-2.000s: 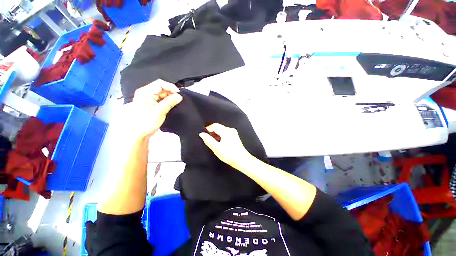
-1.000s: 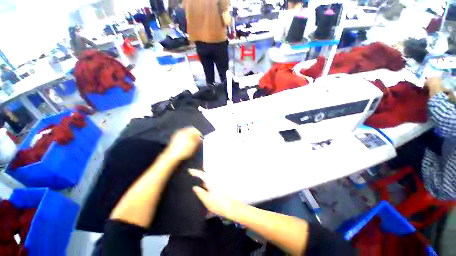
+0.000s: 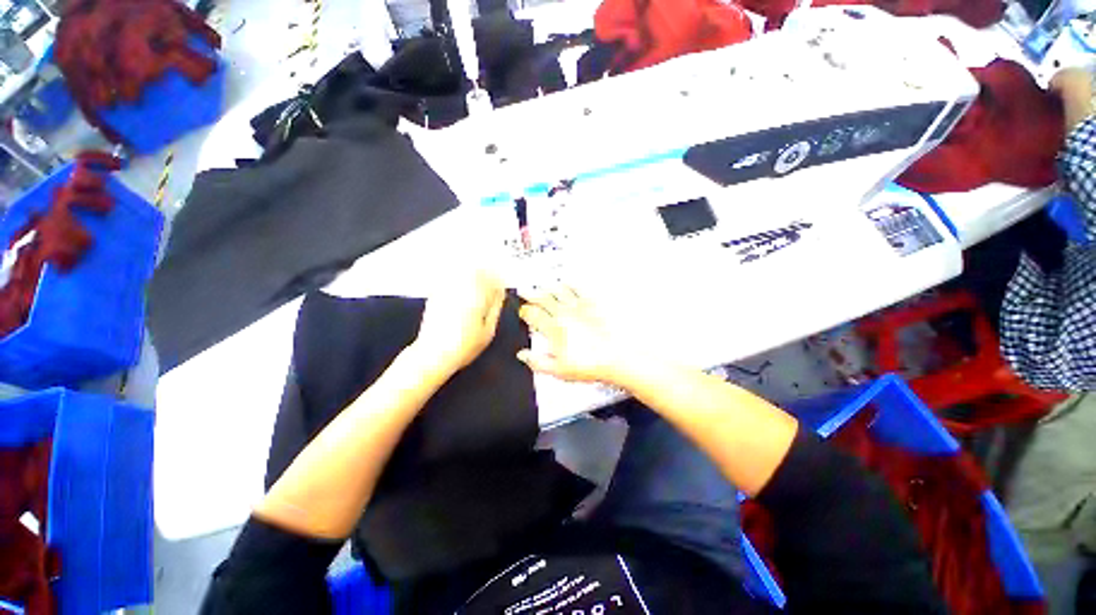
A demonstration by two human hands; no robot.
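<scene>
A black garment panel (image 3: 445, 421) lies from the front of the machine bed down into my lap. My left hand (image 3: 463, 322) holds its upper edge just in front of the needle area (image 3: 525, 228). My right hand (image 3: 565, 336) is beside it at the panel's upper right corner, fingers bent; fingertip contact with the cloth is hard to make out. The white sewing machine (image 3: 625, 120) has a dark oval control panel. A stack of dark grey cut panels (image 3: 289, 228) lies on the table at the left.
Black bundles (image 3: 421, 66) and red cloth (image 3: 667, 30) lie behind the machine. A small black rectangle (image 3: 688, 218) and thin dark tools (image 3: 767, 242) lie on the bed. Blue bins (image 3: 102, 493) with dark red pieces stand left and lower right. A person's checked sleeve (image 3: 1043, 300) shows at right.
Both hands have brought the black panel up to the needle area, and the grey stack left of it is uncovered again. The view has tilted down from one second ago.
</scene>
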